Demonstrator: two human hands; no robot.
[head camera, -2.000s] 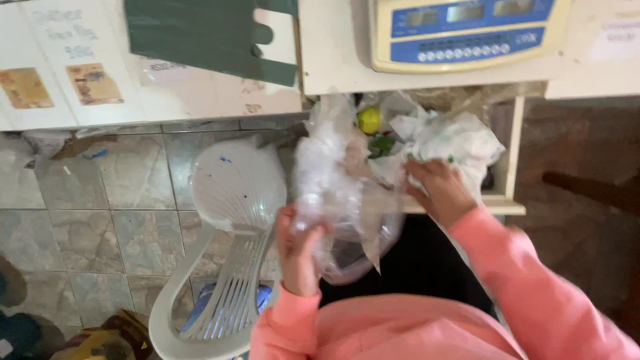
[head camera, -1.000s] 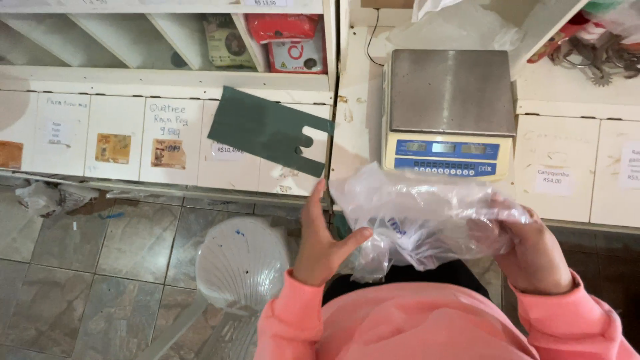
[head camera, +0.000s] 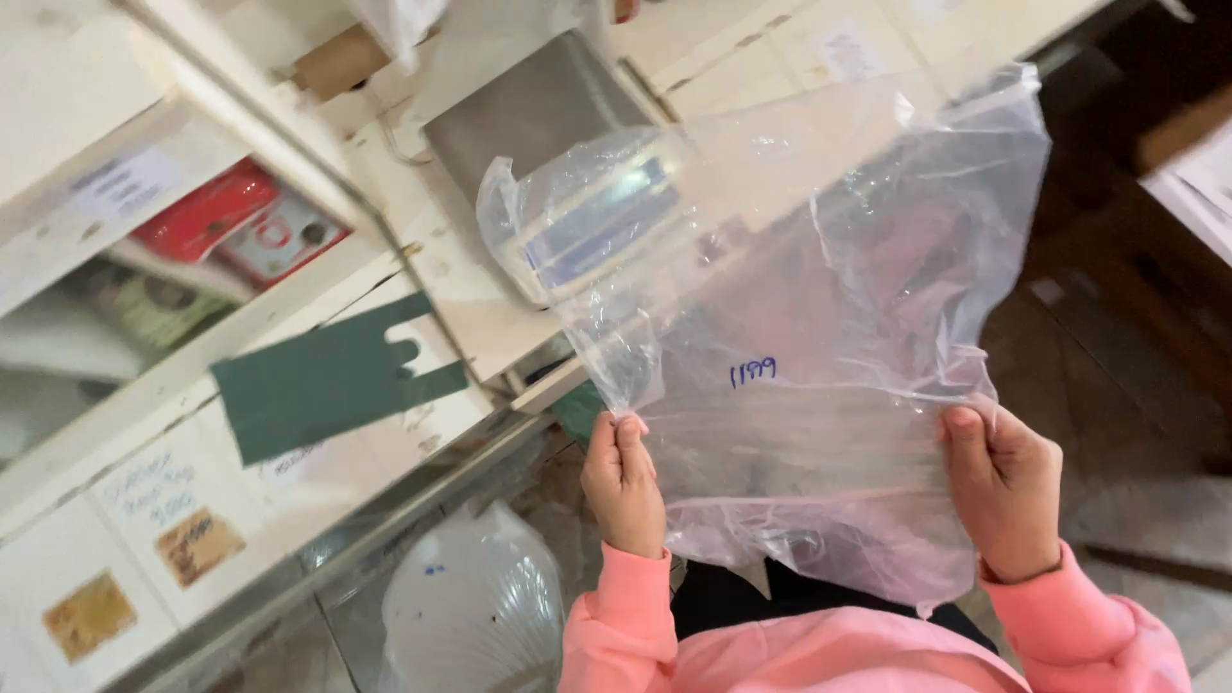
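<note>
A large clear plastic bag (head camera: 808, 337) is spread out in front of me, with blue handwriting near its middle. My left hand (head camera: 626, 472) pinches its left edge between thumb and fingers. On the opposite edge, my right hand (head camera: 1006, 481) grips the bag in the same way. Behind the upper left part of the film, a digital scale's blue panel (head camera: 606, 226) shows through, and the scale's grey metal plate (head camera: 529, 111) is partly uncovered. A dark green bag-shaped sheet (head camera: 327, 380) with a notched end lies on the white counter, left of the bag.
A white plastic chair (head camera: 472, 606) stands on the tiled floor below the counter (head camera: 385, 500). Red packets (head camera: 217, 212) lie in a shelf compartment at the left. Under the counter edge, a drawer (head camera: 549, 385) is partly visible. A brown cardboard roll (head camera: 342, 67) is near the scale.
The clear bag was bunched between my hands one second ago and is now spread wide. Two seconds ago my hands were at the drawer of bags. The view has turned markedly.
</note>
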